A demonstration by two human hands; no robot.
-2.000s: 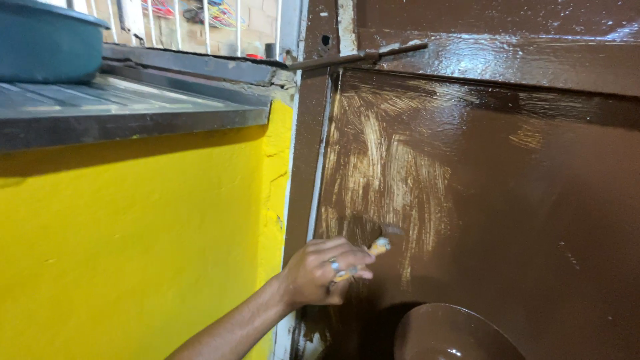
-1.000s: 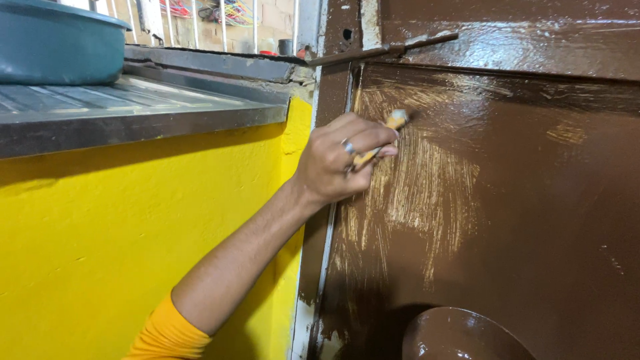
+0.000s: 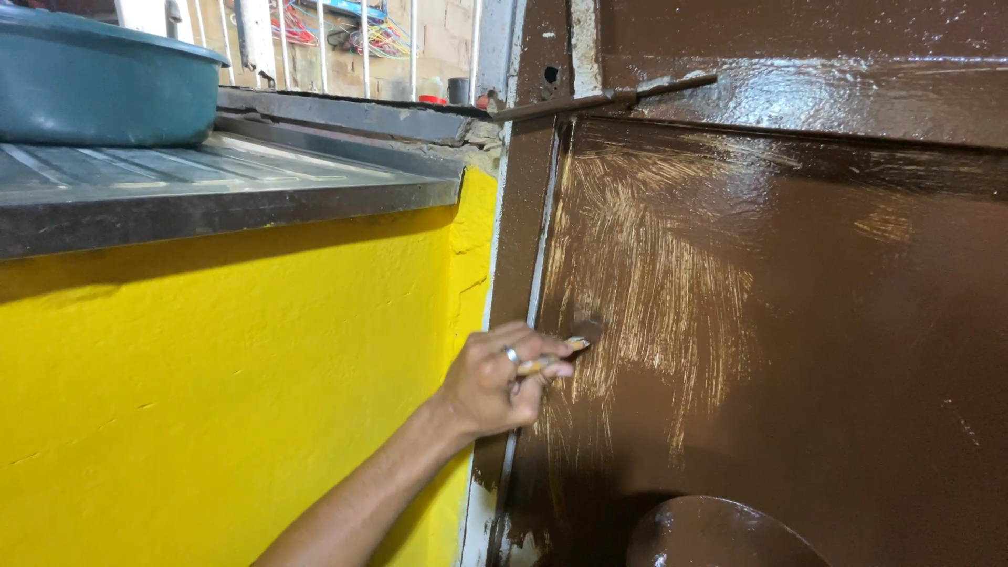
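Note:
My left hand (image 3: pixel 500 378), with a ring on one finger, grips the light handle of a small paintbrush (image 3: pixel 587 329). Its blurred, brown-coated bristles are at the left part of a brown metal door panel (image 3: pixel 850 331), near the panel's raised edge. Streaky brown paint (image 3: pixel 669 291) shows a lighter tan layer through it, right of the brush. Glossy brown covers most of the panel, with a smaller tan patch (image 3: pixel 886 224) at the upper right. A round, glossy brown thing (image 3: pixel 720 535) stands at the bottom edge; what it is, I cannot tell. My right hand is out of view.
A yellow wall (image 3: pixel 220 378) lies left of the brown door frame (image 3: pixel 528 173). Above it, a metal draining surface (image 3: pixel 315 193) holds a teal plastic basin (image 3: pixel 102 87). White window bars (image 3: pixel 366 47) stand behind. A brown metal rod (image 3: pixel 614 96) crosses the frame and door.
My left hand rose with the brush to the upper part of the streaks, then came down to their lower left. Streaks near the panel's top left have spread since the earliest frame.

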